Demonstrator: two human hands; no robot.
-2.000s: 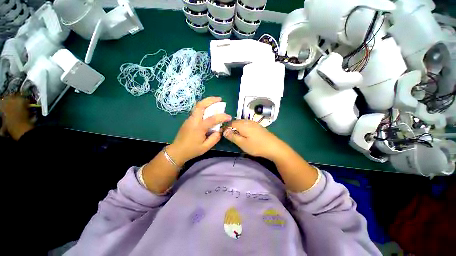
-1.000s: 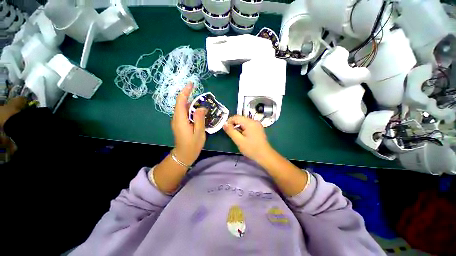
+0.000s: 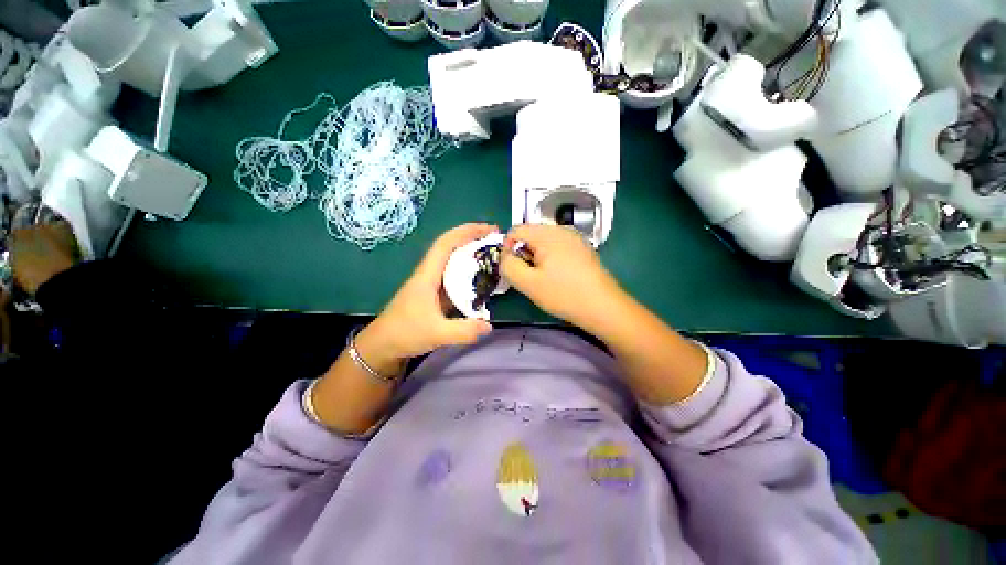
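Observation:
My left hand (image 3: 425, 304) holds the white front cover (image 3: 459, 278), its dark circuit board (image 3: 485, 274) facing right. My right hand (image 3: 557, 270) is at the cover's right edge with its fingertips pinched together on a small white piece, perhaps a connector plug; the fingers partly hide it. The white camera housing (image 3: 567, 144) lies just beyond my hands, its open end towards me with a round silvery motor (image 3: 576, 214) inside. The white mounting bracket (image 3: 485, 83) joins the housing at its far left.
A tangled heap of thin white cord (image 3: 375, 166) lies left of the housing on the green bench (image 3: 265, 259). Stacked board cups (image 3: 452, 20) stand at the back. White camera bodies (image 3: 745, 182) with loose wires pile up at right. Bodies with antennas (image 3: 160, 182) and another person's hand (image 3: 44, 259) are at left.
The cover has been turned and tilted in my left hand, so its board now faces right. My right hand has moved up against the cover's edge. The view has shifted slightly.

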